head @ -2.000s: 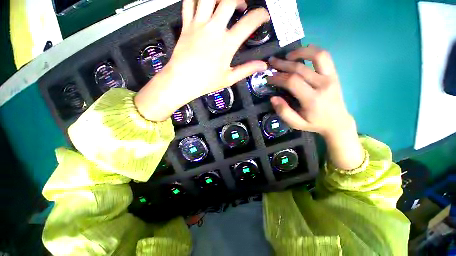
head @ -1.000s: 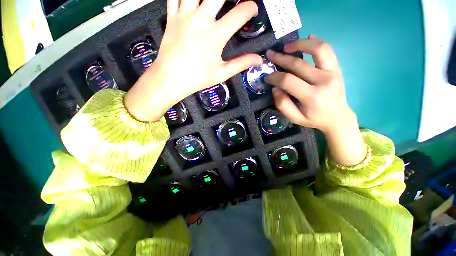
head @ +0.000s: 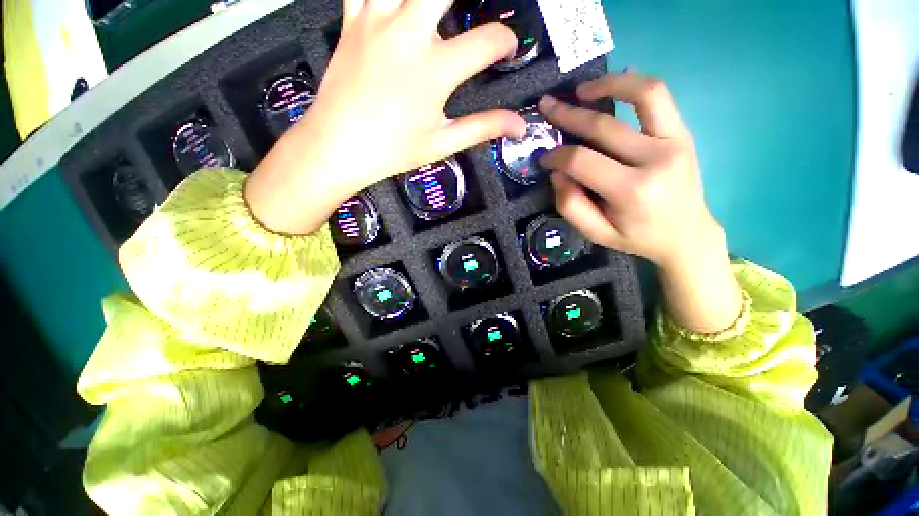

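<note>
A black foam tray [head: 413, 245] lies tilted in front of me with round smartwatch units in its square pockets. Lower units, such as one watch [head: 471, 264], show small green blocks; others, such as another watch [head: 433, 188], show lines of text. My left hand [head: 388, 96] is spread over the upper tray, with a fingertip at the top right watch [head: 516, 40] and the thumb at the lit watch [head: 528, 149] below it. My right hand [head: 635, 176] has its fingers apart, fingertips at the right side of that lit watch. Some upper pockets are hidden under my left hand.
A white label [head: 577, 30] lies on the tray's top right corner. A green mat [head: 741, 131] extends right, with a white sheet [head: 887, 191] beyond it. A yellow item [head: 25, 71] and a dark rectangular object [head: 151, 15] are at the upper left. Clutter shows at the lower right.
The tray has shifted slightly left and up in view. My left fingers at the top right watch have bent slightly lower. The lit watch's screen has changed in brightness. Both hands stay over the same watches.
</note>
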